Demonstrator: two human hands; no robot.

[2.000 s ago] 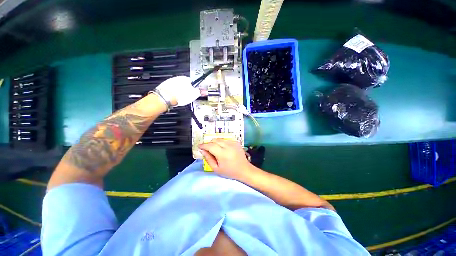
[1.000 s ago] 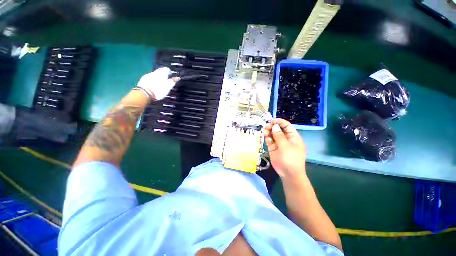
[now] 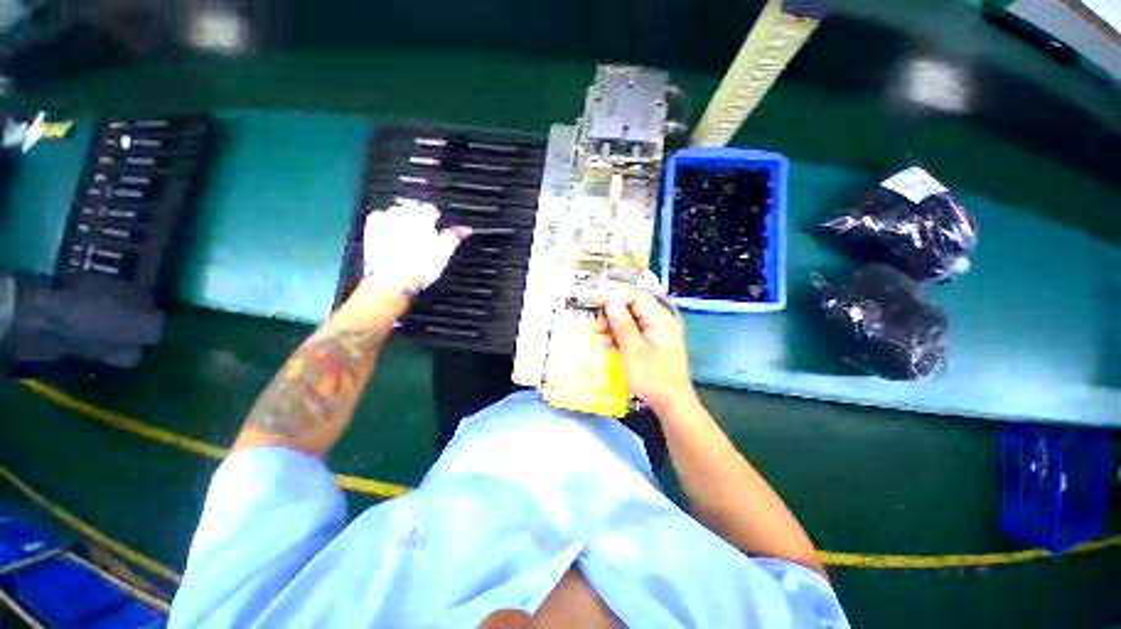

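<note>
The parts tray (image 3: 369, 160) is black with parallel slots holding several slim black parts (image 3: 477, 166), some with silver sections. My left hand (image 3: 412, 246), in a white glove with bare fingertips showing, is over the tray's left middle; whether it grips a part is unclear. The silver-grey assembly fixture (image 3: 559, 221) stands right of the tray, with a yellow pad (image 3: 588, 375) at its near end. My bare right hand (image 3: 648, 344) is over the fixture just above the pad, thumb and finger close together; anything between them is too small to tell.
A blue bin (image 3: 778, 234) of small black parts stands right of the fixture. Farther right on the green bench (image 3: 264, 209) lie two dark plastic bags (image 3: 916, 234). Another black tray (image 3: 129, 203) lies far left, with a grey sleeve beside it. A blue crate (image 3: 1051, 485) is below right.
My left hand has moved down the tray from its upper part, where it held a slim black part. My right hand has moved left from the fixture's right edge. The view has shifted slightly.
</note>
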